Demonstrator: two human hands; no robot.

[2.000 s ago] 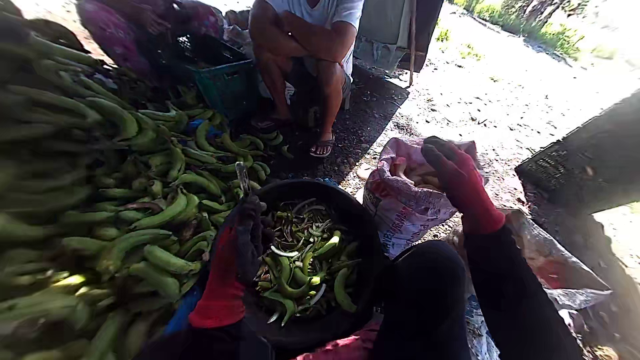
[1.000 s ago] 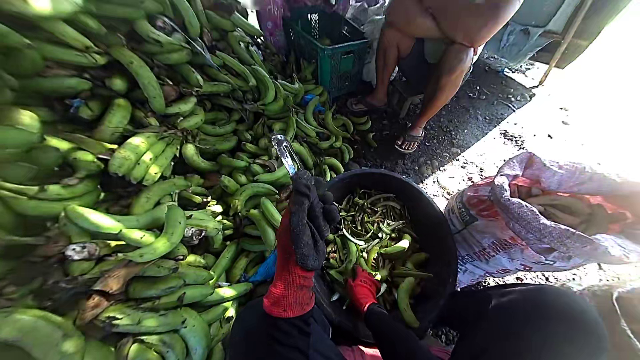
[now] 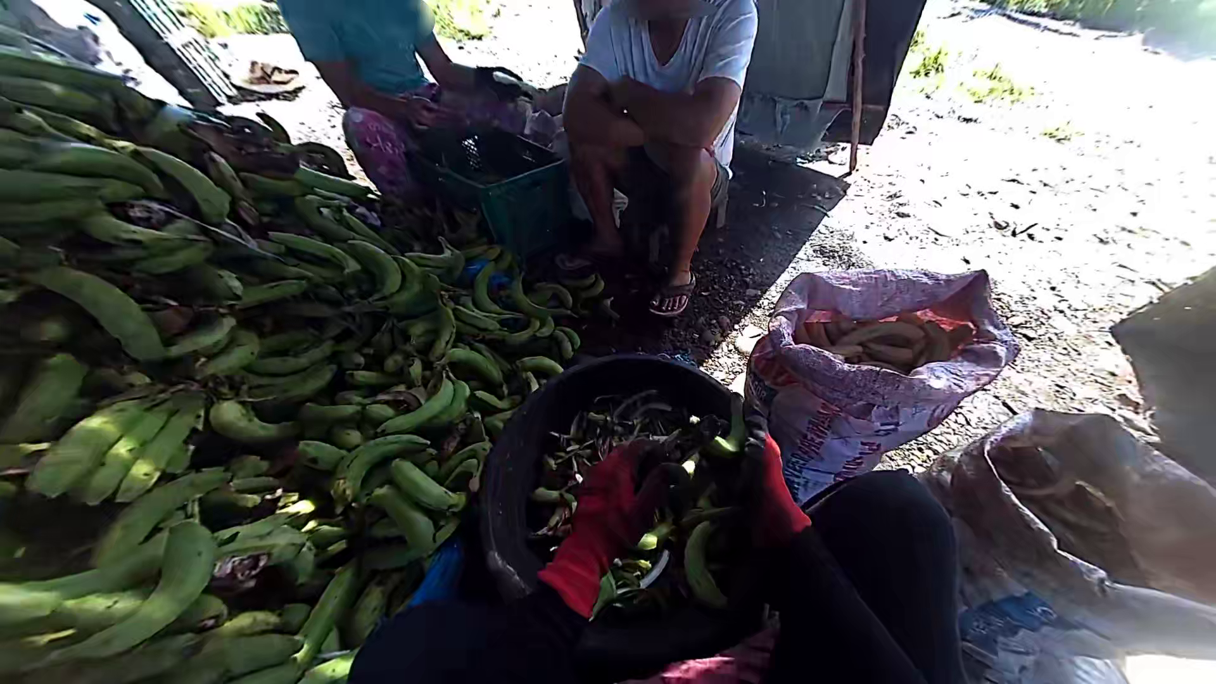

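Over a round black tub (image 3: 508, 532), my left hand (image 3: 622, 508) in a red and black glove has its fingers curled; the knife seen earlier cannot be made out in it. At the tub's right side, my right hand (image 3: 768, 480), gloved alike, is closed around a green banana (image 3: 731, 432). Below the hands, the tub holds peel strips and several green bananas (image 3: 703, 565). A large heap of green bananas (image 3: 256, 418) lies left of the tub. To the right stands a woven sack (image 3: 845, 408) with peeled bananas (image 3: 888, 342) in its mouth.
A second open sack (image 3: 1045, 541) stands at the lower right. Beyond the heap is a green plastic crate (image 3: 527, 199). One person (image 3: 665, 104) sits with crossed arms behind the tub; another person (image 3: 380, 85) is beside the crate. A dark panel edge (image 3: 1173, 361) shows at far right.
My right hand was down inside the tub a second ago and is now at its right side with a green banana. My left hand has moved from the tub's left edge to over its contents.
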